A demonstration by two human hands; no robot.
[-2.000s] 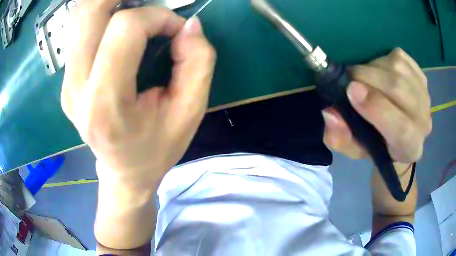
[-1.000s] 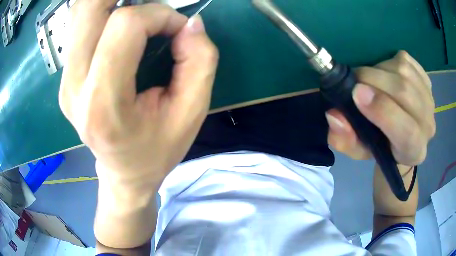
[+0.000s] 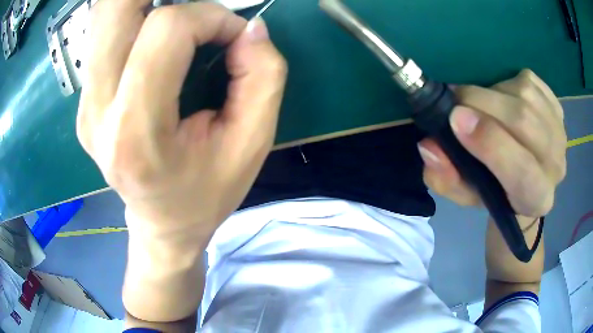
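My right hand point(image 3: 500, 143) holds the soldering iron point(image 3: 455, 130) by its black handle. Its silver barrel points up and left, and its tip is at or past the top edge. My left hand point(image 3: 188, 130) pinches a thin bright strand of solder wire point(image 3: 262, 10) between thumb and forefinger, its upper end cut off by the top edge. A pale silver bracket assembly point(image 3: 65, 49) lies on the bench, partly hidden behind my left hand. Whether the wire or iron touches the bracket cannot be seen.
The green bench mat point(image 3: 325, 84) has a pale brown front edge. Another bracket point(image 3: 13, 26) lies at the far left. A dark thin tool point(image 3: 571, 23) lies at the upper right. Below the bench at left are a blue object point(image 3: 55, 222) and a cardboard piece point(image 3: 71, 293).
The soldering iron has shifted slightly left and up since one second ago. My left hand has barely moved and still pinches the wire.
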